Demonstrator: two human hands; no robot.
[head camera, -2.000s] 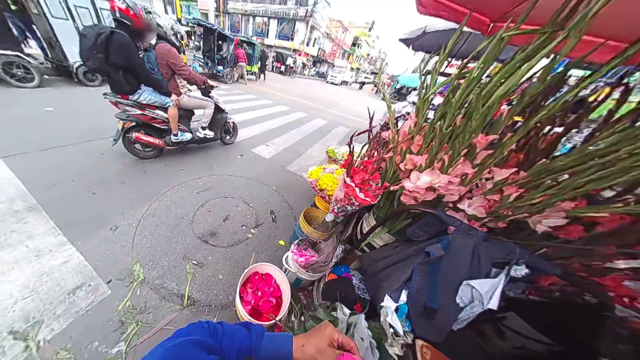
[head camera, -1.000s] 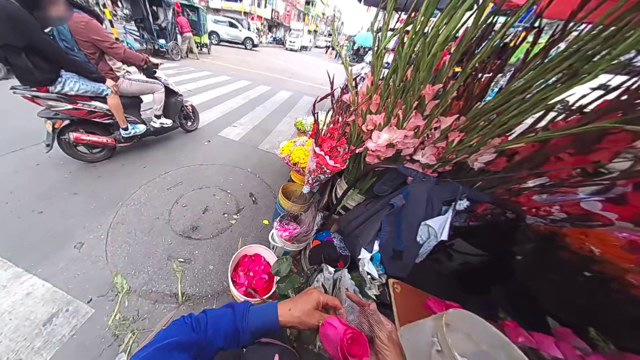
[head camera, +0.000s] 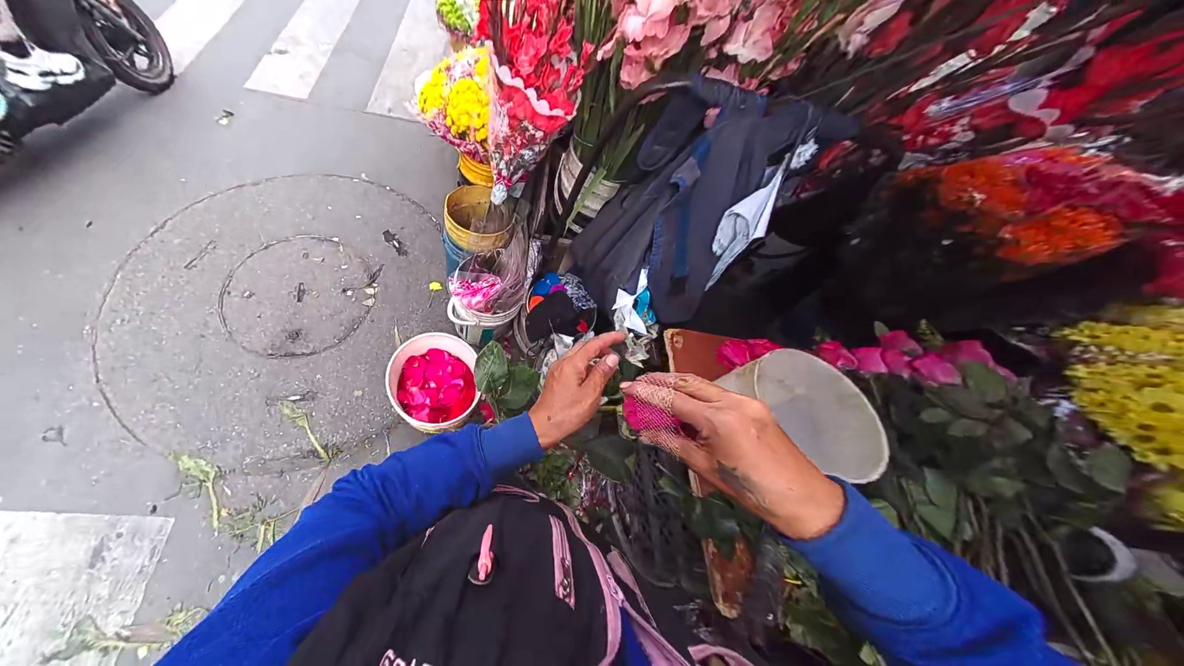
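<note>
A pink rose (head camera: 650, 408) with mesh netting over its bloom is in my right hand (head camera: 740, 453), whose fingers close round the netted head. Just left of it is my left hand (head camera: 578, 384), fingers and thumb apart, near the rose's stem and holding nothing that I can see. Left of my left wrist stands a white bucket (head camera: 396, 393) of loose pink petals (head camera: 435, 386). A translucent plastic container (head camera: 819, 416) lies tilted beyond my right hand, beside a brown board (head camera: 694, 353).
Buckets with wrapped bouquets (head camera: 532, 92) line the street side. A dark blue backpack (head camera: 684, 194) sits ahead. Pink roses (head camera: 911, 356) and yellow flowers (head camera: 1128, 388) are at right. A black bag (head camera: 435, 592) is against my body. A motorcycle's wheel (head camera: 129, 42) shows at upper left.
My left hand has come off the rose, which both hands were near one second ago. My right hand now closes over its bloom with netting. The view has tilted down.
</note>
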